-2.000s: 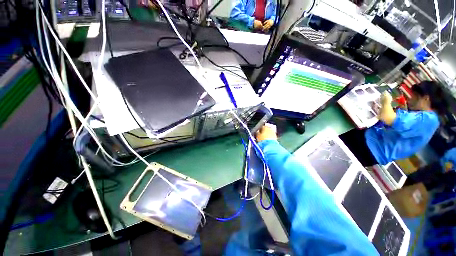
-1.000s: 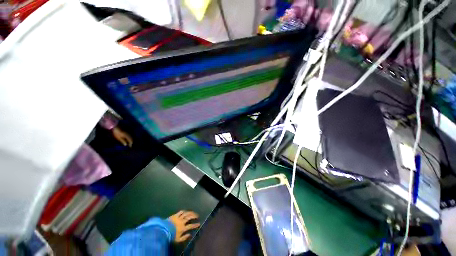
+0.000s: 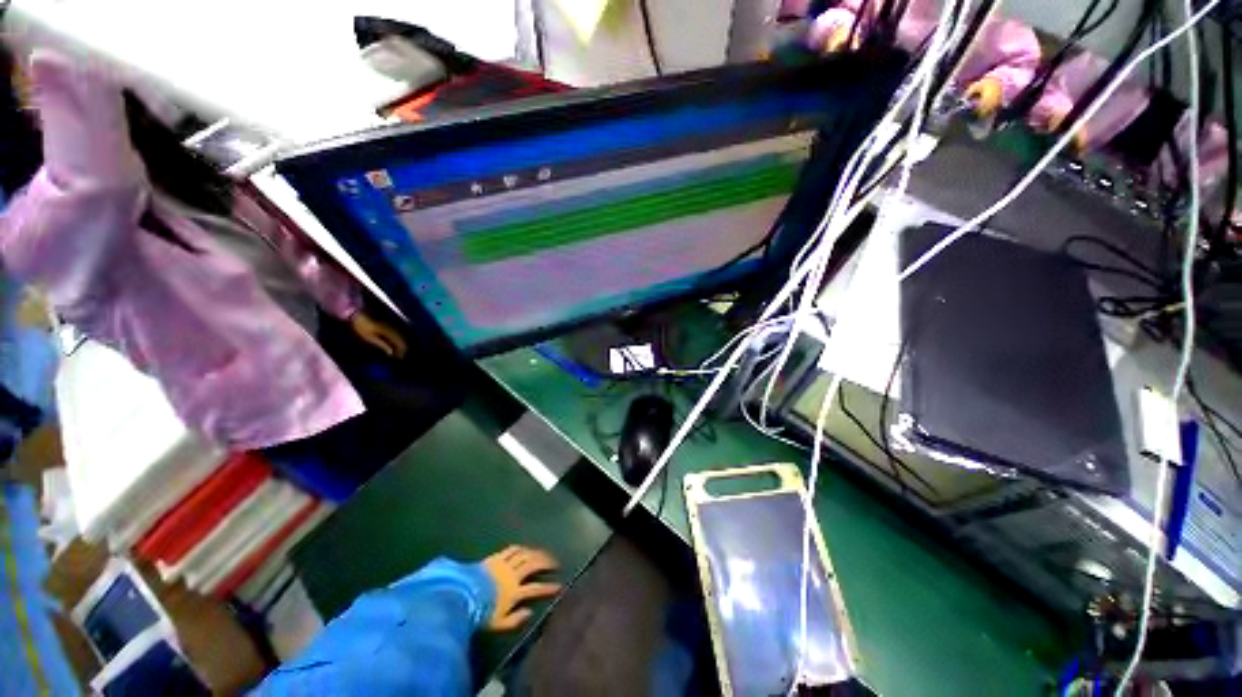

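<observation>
My left hand [image 3: 520, 586] is open and empty, with its fingers apart, at the near edge of the dark green side surface [image 3: 436, 504]. My right hand is out of the picture. The coupling plate [image 3: 770, 586], with its cream-gold rim and end slot, lies on the green-matted bench [image 3: 906, 579] to the right of my left hand. White cables cross over it, and its lower end is cut off. A black tablet [image 3: 1008, 357] lies on the tester [image 3: 940, 477] at the right.
A monitor [image 3: 613, 232] with green bars stands ahead. A black mouse [image 3: 646, 436] and a small label [image 3: 632, 358] lie below it. White cables [image 3: 804, 320] hang across the middle. A person in a pink smock [image 3: 150, 286] is at the left, above stacked red and white trays [image 3: 225, 511].
The view has swung from the right side to the left. My right hand has left the picture, and my left hand has come in. Over the last second, my left hand has stayed near the same edge.
</observation>
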